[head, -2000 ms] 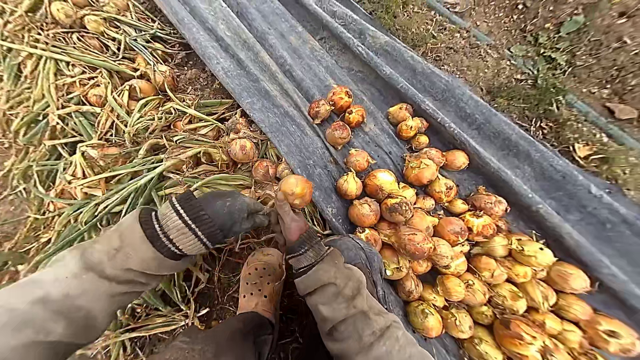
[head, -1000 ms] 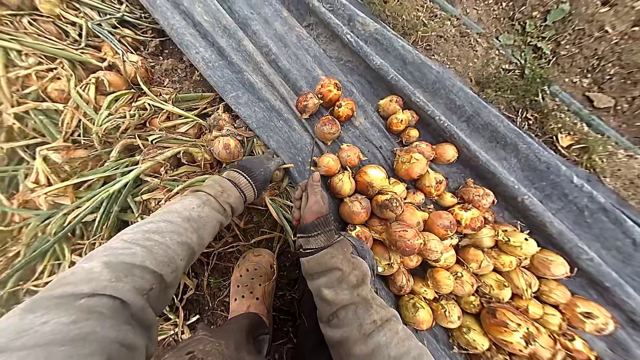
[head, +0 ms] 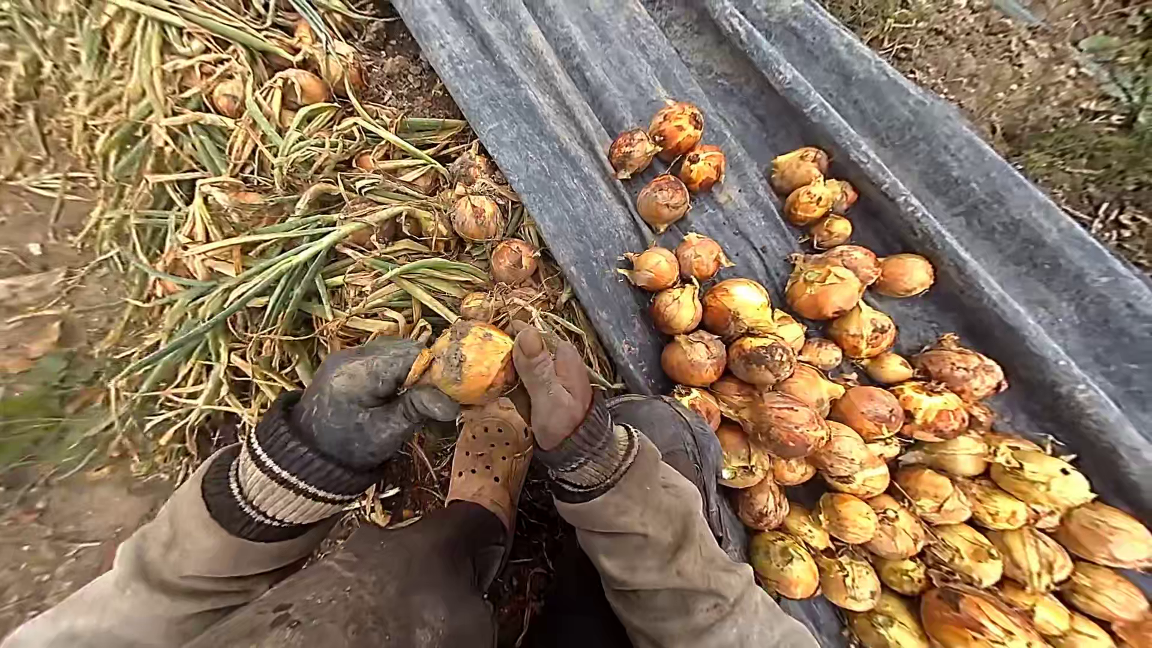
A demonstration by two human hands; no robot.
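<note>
My left hand [head: 369,400], in a dark, dirty glove, grips a yellow onion [head: 472,362] with soil on its skin, from its neck side. My right hand [head: 553,387], without a glove, is at the onion's other side, its fingers partly hidden; whether it holds a tool cannot be seen. The onion is above my brown clog [head: 490,459]. To the right, many trimmed onions [head: 783,423] lie heaped on a grey sheet [head: 558,180], with a small group of onions [head: 663,202] higher up.
Pulled onions with long green and dry tops [head: 297,270] cover the ground on the left. Folds run along the sheet, and bare soil with some weeds [head: 1035,117] borders it at the upper right. My knee rests beside the heap.
Both hands were low by the sheet's edge one second ago, with no onion plainly visible in them. A large onion is now between them, held in my left hand.
</note>
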